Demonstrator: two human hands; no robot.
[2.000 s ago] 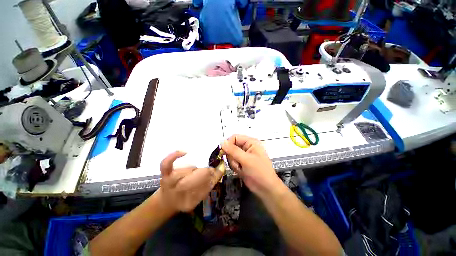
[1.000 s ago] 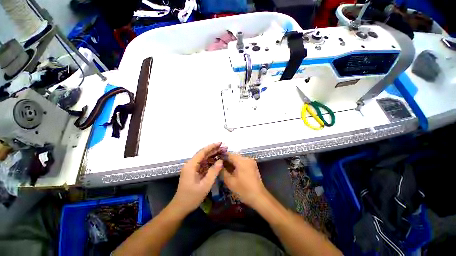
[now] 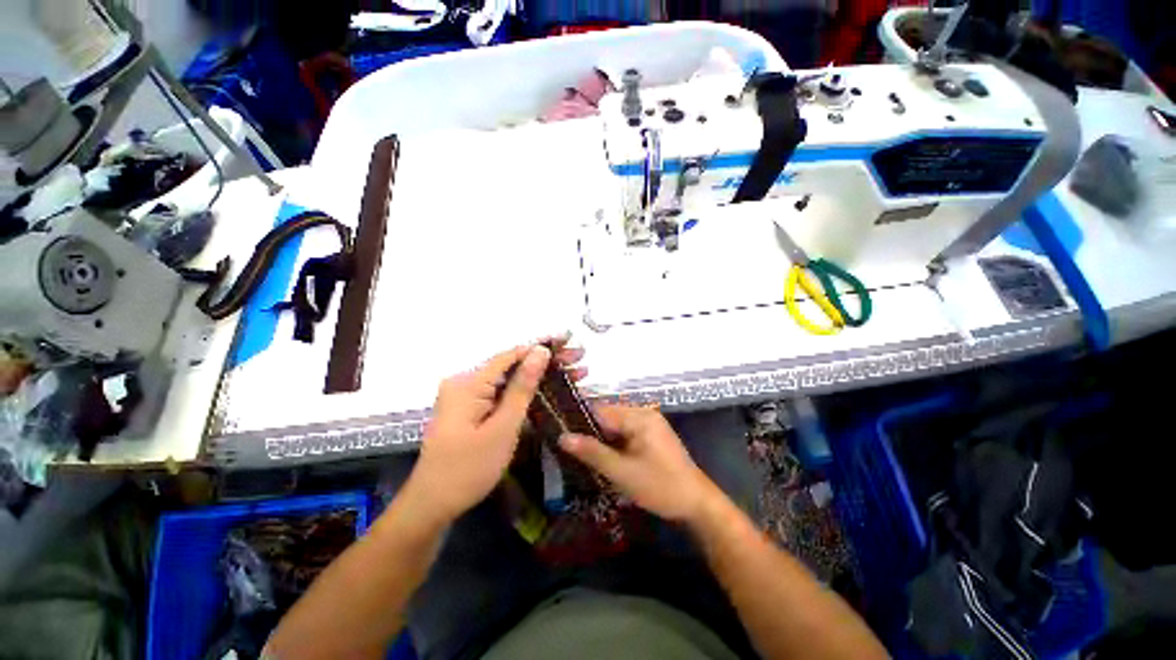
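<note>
A dark brown strip (image 3: 565,402) with a pale line along it is held between my two bare hands, just over the table's front edge. My left hand (image 3: 475,426) grips its upper left end, thumb on top. My right hand (image 3: 645,462) grips its lower right end between thumb and fingers. The fingers hide part of the strip. The white lockstitch sewing machine (image 3: 825,168) stands beyond my hands to the right, its needle area (image 3: 655,213) with no strip at it.
Brown placket strip (image 3: 365,264) lies flat at left, dark trim loops (image 3: 277,258) beside it. Scissors (image 3: 828,294) with yellow and green loops lie on the machine bed. A measuring tape (image 3: 774,384) runs along the table's front edge. Blue crates (image 3: 161,580) stand below.
My hands have drawn slightly apart, and the bunched dark piece now shows as a straight strip between them. The view has tilted down since two seconds ago.
</note>
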